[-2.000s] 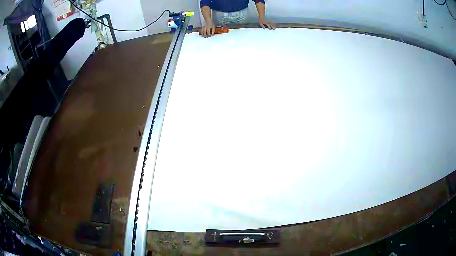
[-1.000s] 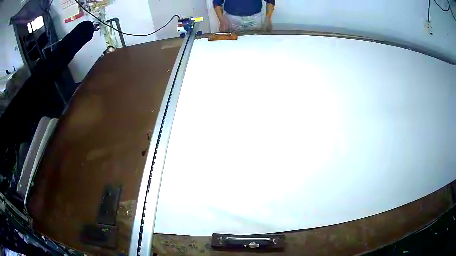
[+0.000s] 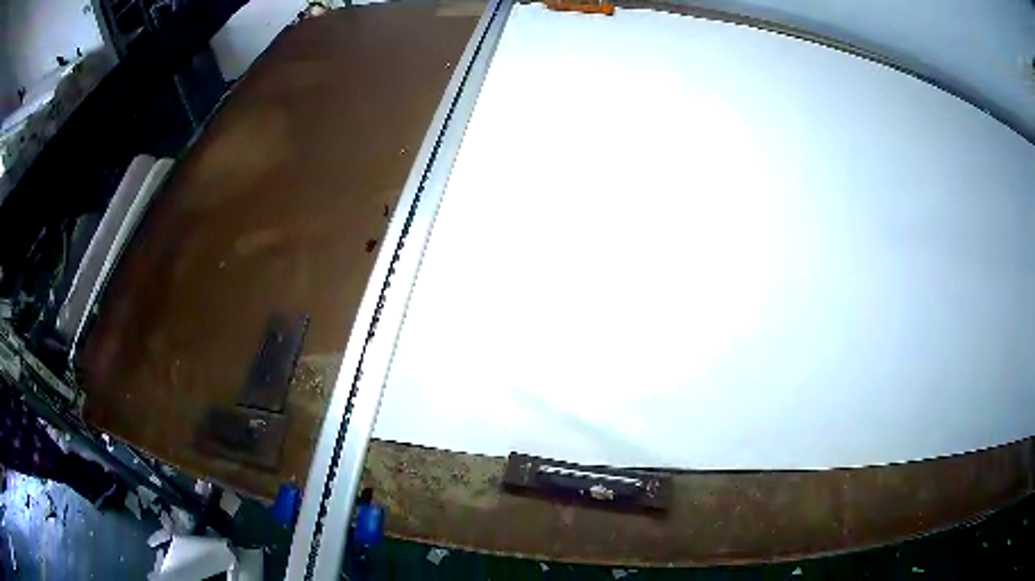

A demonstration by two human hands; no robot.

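Note:
The white fabric lay (image 3: 681, 250) covers the right part of the table. The end-cutter track (image 3: 397, 272) lies across the table along the left end of the cloth, with a dark toothed slot. Blue rail clamps (image 3: 369, 519) sit at both sides of its near end. A dark fabric weight (image 3: 588, 481) with a light handle strip lies on the brown margin, touching the near cloth edge. An orange-handled tool (image 3: 580, 6) lies at the far cloth edge, cut off by the top of the picture. Neither of my hands is in view.
Two dark flat bars (image 3: 274, 363) lie on the brown table top (image 3: 272, 170) left of the track. Pale fabric rolls (image 3: 114, 255) stand beyond the table's left edge. White and pale offcuts (image 3: 195, 560) lie on the floor at lower left. Black fabric (image 3: 85, 153) hangs at upper left.
The view has tilted down and shifted, so the table stands higher in the picture. The blue clamps and floor scraps now show. The far person and cutter head have left the picture.

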